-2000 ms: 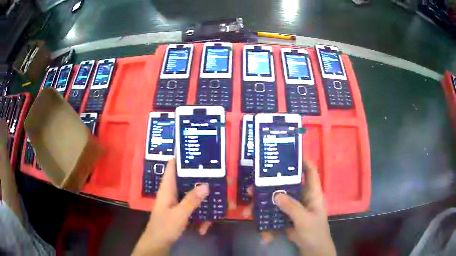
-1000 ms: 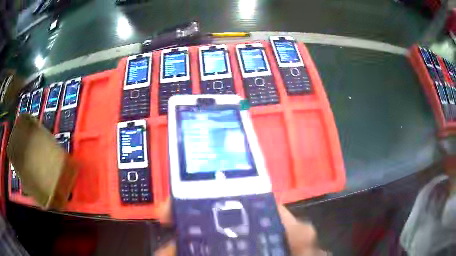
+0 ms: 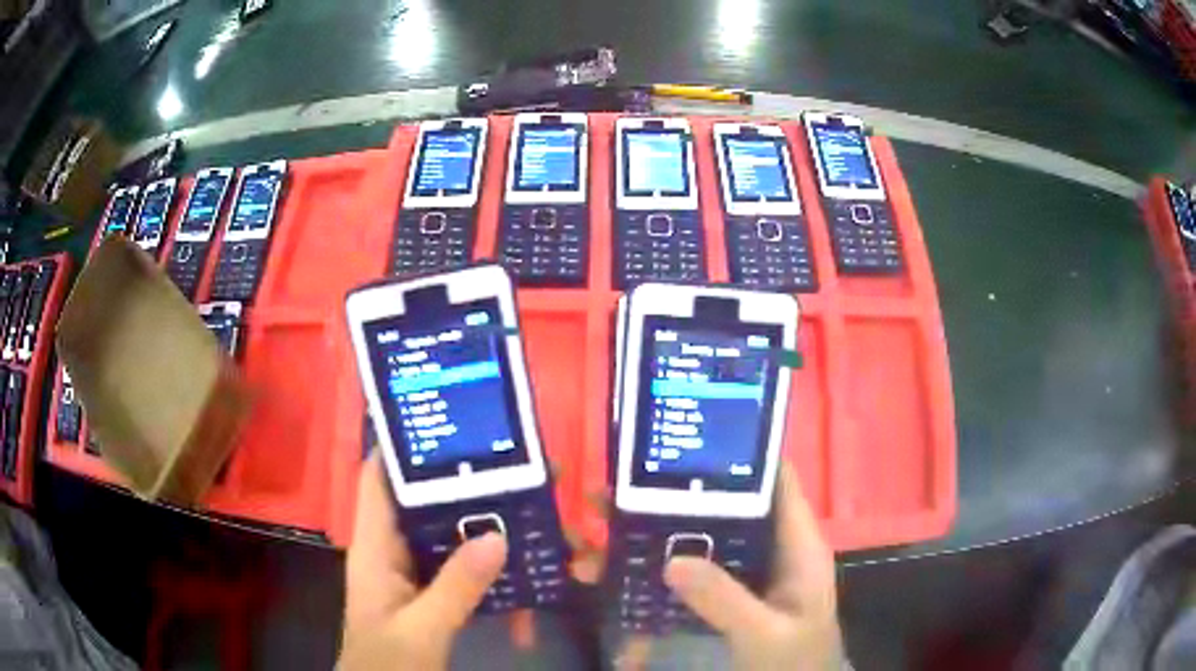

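My left hand (image 3: 426, 596) holds a keypad phone (image 3: 455, 393), tilted slightly, its thumb on the navigation key. My right hand (image 3: 761, 590) holds a second keypad phone (image 3: 704, 406) upright beside it, thumb at the lower edge of the navigation key. Both screens are lit with a menu list and a light blue highlighted line. A green tab (image 3: 790, 358) sits at the right phone's screen frame. Behind them is a red phone tray (image 3: 901, 393); several phones with lit screens lie in its back row. The held phones hide part of its front row.
A second red tray (image 3: 295, 380) with phones adjoins at left, under a tilted cardboard box (image 3: 151, 367). A black device (image 3: 538, 85) and a yellow pen (image 3: 702, 95) lie behind the trays. Another tray edge (image 3: 1167, 216) shows at far right. Grey sleeves show at both lower corners.
One second ago a single phone was held large and close in the middle; now a phone is in each hand, lower and side by side. The camera view has shifted, moving the trays rightward.
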